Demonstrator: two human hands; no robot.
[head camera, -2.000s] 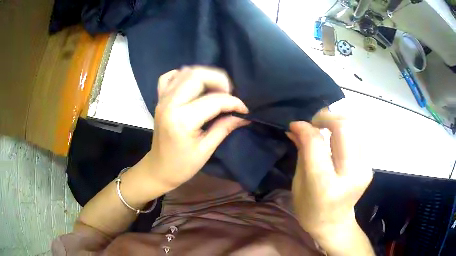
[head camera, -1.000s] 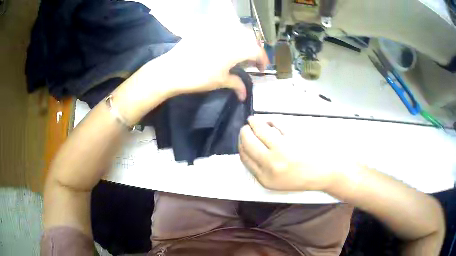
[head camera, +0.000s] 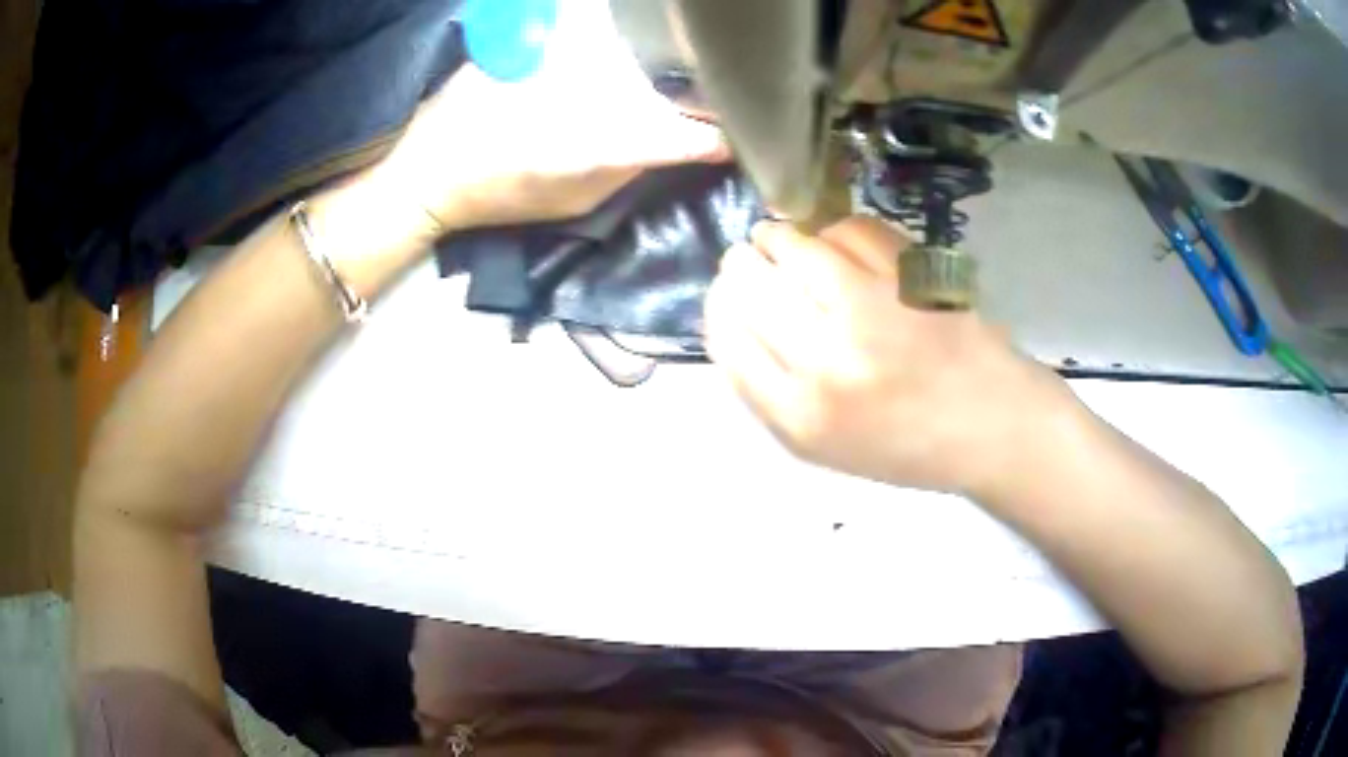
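The dark garment (head camera: 628, 266) lies bunched on the white tabletop at the sewing machine, with a shiny black part between my hands. A larger dark heap of it spreads at the upper left. My left hand (head camera: 591, 133) presses on its upper edge, washed out by glare. My right hand (head camera: 828, 340) holds its right edge beside the needle area, fingers closed on the cloth. The cream machine head (head camera: 747, 89) hides the needle and some fingertips. The ribbed tension knob (head camera: 937, 278) is just above my right hand.
Blue-handled snips (head camera: 1220, 281) and a green-handled tool (head camera: 1301, 367) lie at the right on the machine bed. A light-blue rounded piece (head camera: 509, 33) is at the top, left of the machine head. An orange edge (head camera: 107, 362) shows at left.
The garment has gone from near my lap to the machine and lies further up, under the head. Both hands moved up with it, and the machine head now fills more of the view.
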